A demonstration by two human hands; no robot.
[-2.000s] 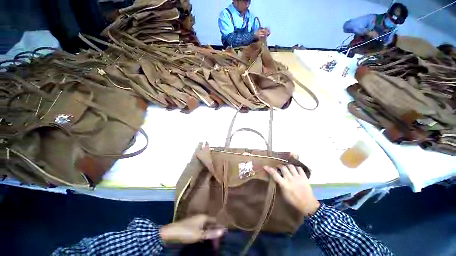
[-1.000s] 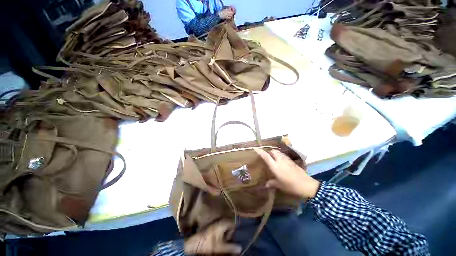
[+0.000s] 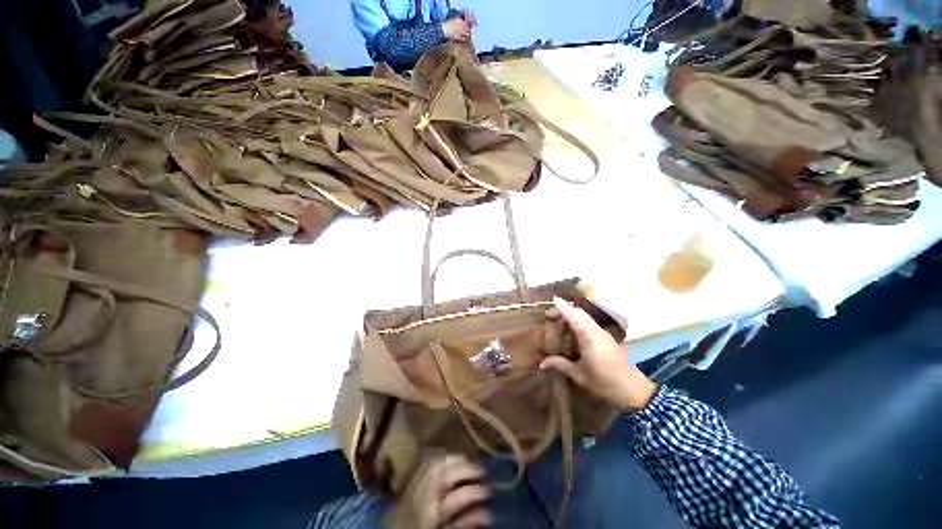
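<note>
A brown tote bag [image 3: 413, 384] stands at the table's near edge, its long handles [image 3: 430, 258] up and a gold zipper line along its mouth. A shiny metal fitting [image 3: 494, 358] sits at its front centre. My right hand [image 3: 591, 356] grips the bag's top edge at the right, thumb in front. My left hand [image 3: 451, 496] is blurred at the bag's lower front, fingers curled; whether it holds anything I cannot tell. A translucent bottle with amber contents [image 3: 685, 267] lies on the table to the right.
Brown bags [image 3: 248, 155] are heaped across the back of the table [image 3: 300, 300]. A large bag [image 3: 134, 320] lies at the left. More bags [image 3: 785, 134] are piled at the right. A person's hand [image 3: 458, 26] shows beyond the table.
The view has shifted. My left hand has moved from left of the bag's base to its lower front. My right hand still holds the top edge, nearer the zipper end. The front strap hangs differently.
</note>
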